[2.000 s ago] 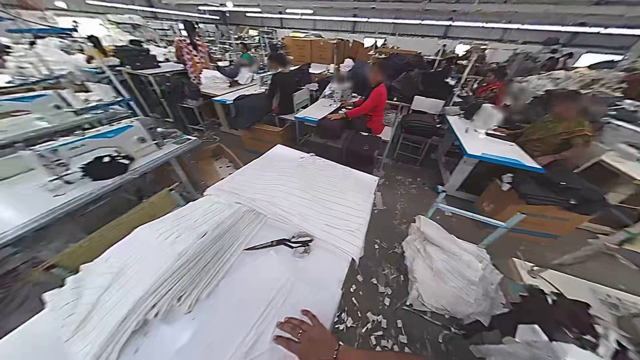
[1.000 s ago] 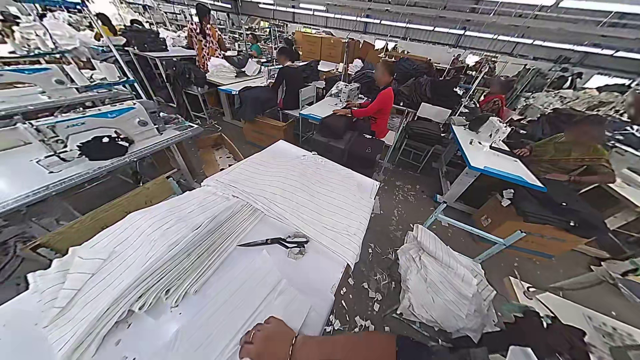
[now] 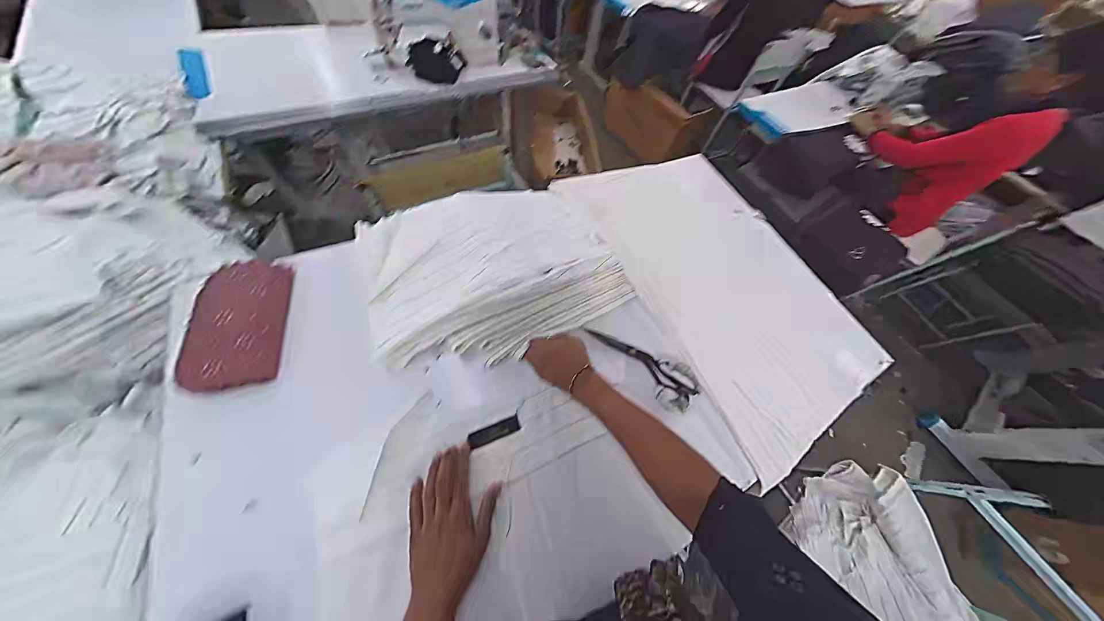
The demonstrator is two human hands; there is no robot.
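My left hand (image 3: 448, 526) lies flat, fingers spread, on a white fabric piece (image 3: 569, 500) spread on the white table (image 3: 328, 431). Just beyond its fingertips a small black rectangular object (image 3: 493, 431) rests on the cloth. My right hand (image 3: 559, 358), with a bangle at the wrist, is curled at the near edge of a stack of folded white fabric (image 3: 492, 267); whether it grips a layer cannot be told. Right of that hand lie black-handled scissors (image 3: 647, 362), pointing up and left. Beyond them is a flat pile of white fabric panels (image 3: 716, 285).
A dark red patterned cloth item (image 3: 237, 328) lies on the table's left side. White fabric heaps (image 3: 78, 302) stand farther left. A sewing machine table (image 3: 362, 78) is ahead. At the right, a person in red (image 3: 966, 164) works at another table; a white fabric bundle (image 3: 871, 535) sits lower right.
The view has swung left and down, bringing my left hand and the red cloth item into sight. My right hand has moved to the edge of the folded stack.
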